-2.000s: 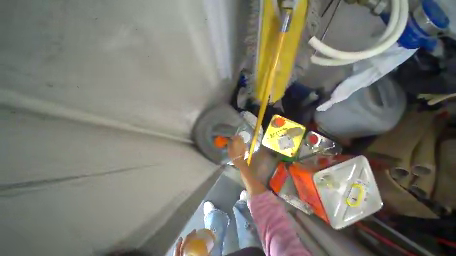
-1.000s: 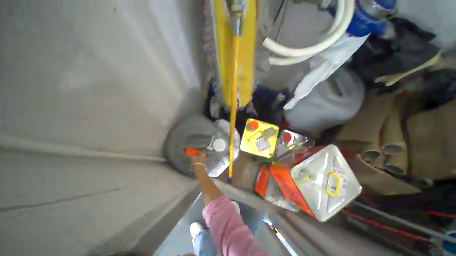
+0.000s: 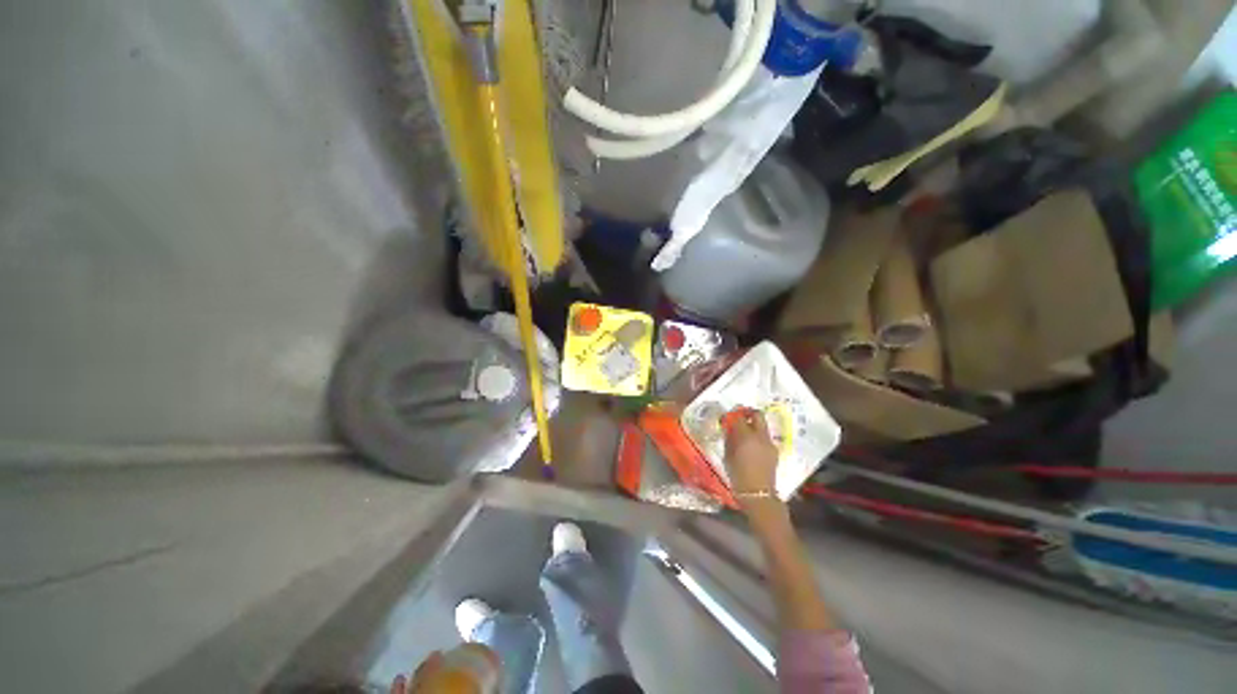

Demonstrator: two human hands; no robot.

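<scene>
The large square metal can (image 3: 810, 415) with an orange-red side stands right of centre. My right hand (image 3: 752, 461) reaches over its silver top, fingers closed around a small orange cap (image 3: 735, 420) at the spout side, beside the yellow tin handle. Whether the cap sits on the spout cannot be told. My left hand (image 3: 427, 674) is at the bottom edge, partly cut off, around a bottle (image 3: 463, 668) with amber contents. The grey plastic drum (image 3: 407, 396) stands at left with no orange cap visible on it.
A yellow tin (image 3: 606, 350) and a smaller silver tin (image 3: 688, 350) stand beside the large can. A thin yellow pole (image 3: 521, 292) leans upright near the drum. Cardboard tubes (image 3: 899, 325), a translucent jug (image 3: 760, 241) and red poles (image 3: 936, 517) lie to the right.
My right hand has moved right from the grey drum to the large can's top, and the orange cap has left the drum. The view has shifted right; my left hand and bottle show again.
</scene>
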